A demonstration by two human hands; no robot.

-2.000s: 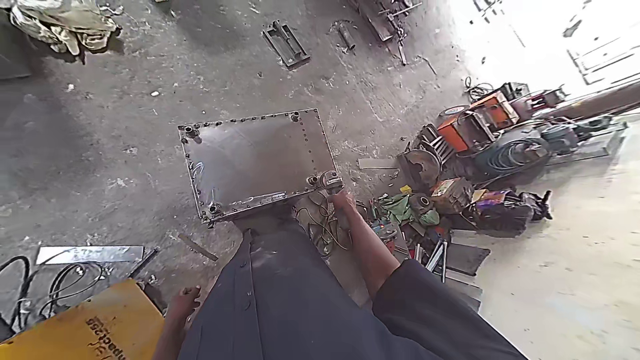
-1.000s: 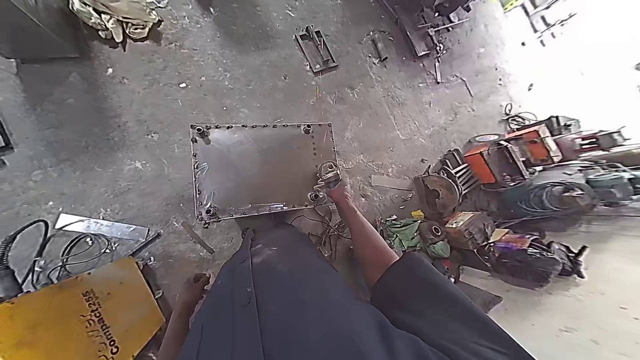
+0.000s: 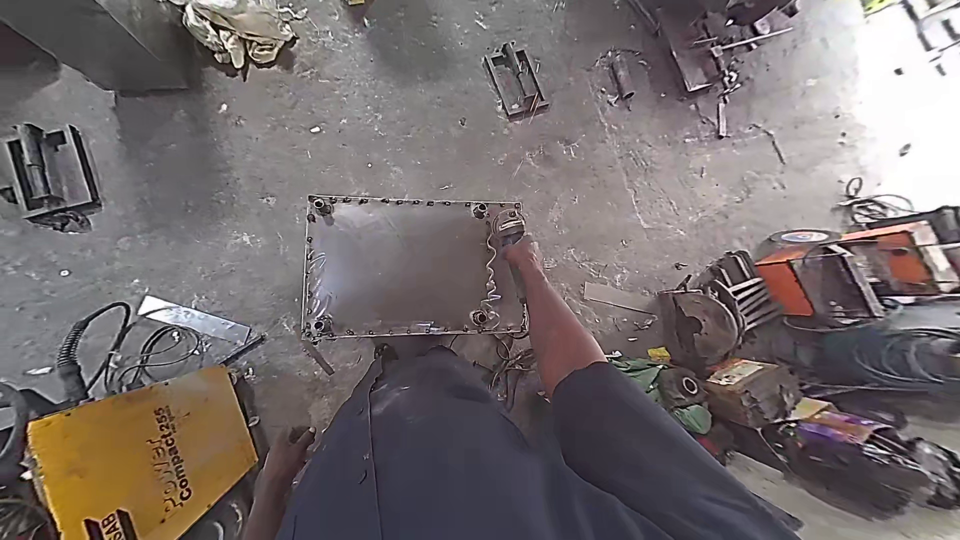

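In front of me is a rectangular metal plate (image 3: pixel 401 262) with a row of studs or bolts along its edges and a short round fitting near each corner. My right hand (image 3: pixel 523 253) is closed around the body of an angle grinder (image 3: pixel 511 225), whose head is over the plate's right edge, close to the upper right fitting (image 3: pixel 481 211). Faint sparks show above that corner. Wavy bright marks run down the plate's right side. Low on the left, beside my clothing, my left hand (image 3: pixel 293 442) hangs with nothing seen in it; its fingers look partly curled.
A yellow welding machine (image 3: pixel 142 450) stands at lower left, with cables and a flat metal strip (image 3: pixel 193 319) beyond it. On the right are a cut-off saw (image 3: pixel 701 326), orange machines (image 3: pixel 817 277) and a heap of cloth and boxes. Steel frames (image 3: pixel 516 81) lie on the concrete floor.
My right hand and the grinder have moved from the plate's near right corner up along its right edge to the far right corner. My left hand stays low at the left.
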